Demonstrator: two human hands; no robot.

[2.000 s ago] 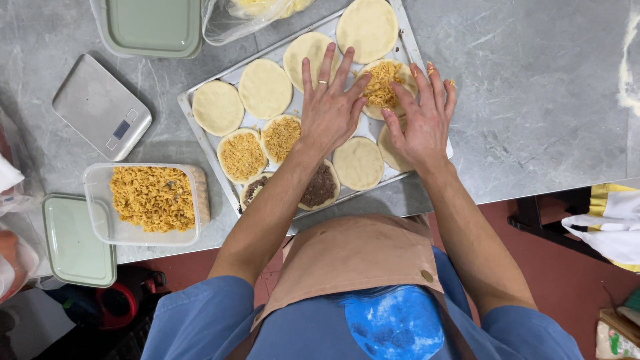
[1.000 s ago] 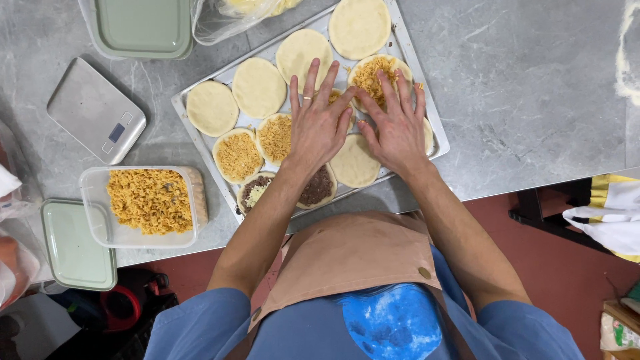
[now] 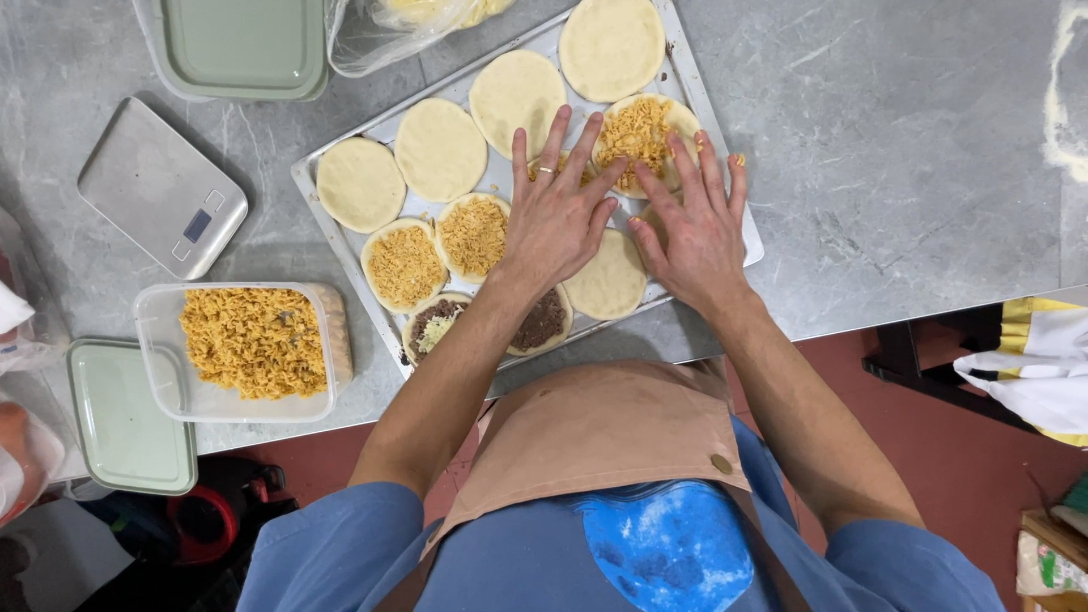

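Observation:
My left hand (image 3: 563, 204), with a ring on one finger, lies spread over a dough disc with shredded orange filling that it mostly hides. My right hand (image 3: 699, 229) touches the shredded filling (image 3: 636, 136) on the rightmost filled disc; orange bits cling to its fingertips. Both hands are over a metal baking tray (image 3: 347, 270). Plain dough discs (image 3: 440, 150) line its far side, and another plain disc (image 3: 606, 276) is near the front edge. Left of my hands are discs with orange filling (image 3: 473, 236), a disc with dark and pale filling (image 3: 435, 327) and one with dark filling (image 3: 539, 323).
A kitchen scale (image 3: 161, 189) lies at left, above an open plastic container of orange shredded filling (image 3: 255, 344). A green lid (image 3: 132, 416) overhangs the counter's front edge. Another green-lidded container (image 3: 242, 47) and a clear bag (image 3: 374, 38) are at the far side.
My right hand has moved left and down from the top of the rightmost filled disc, then up a little onto its filling. My left hand stays in about the same place.

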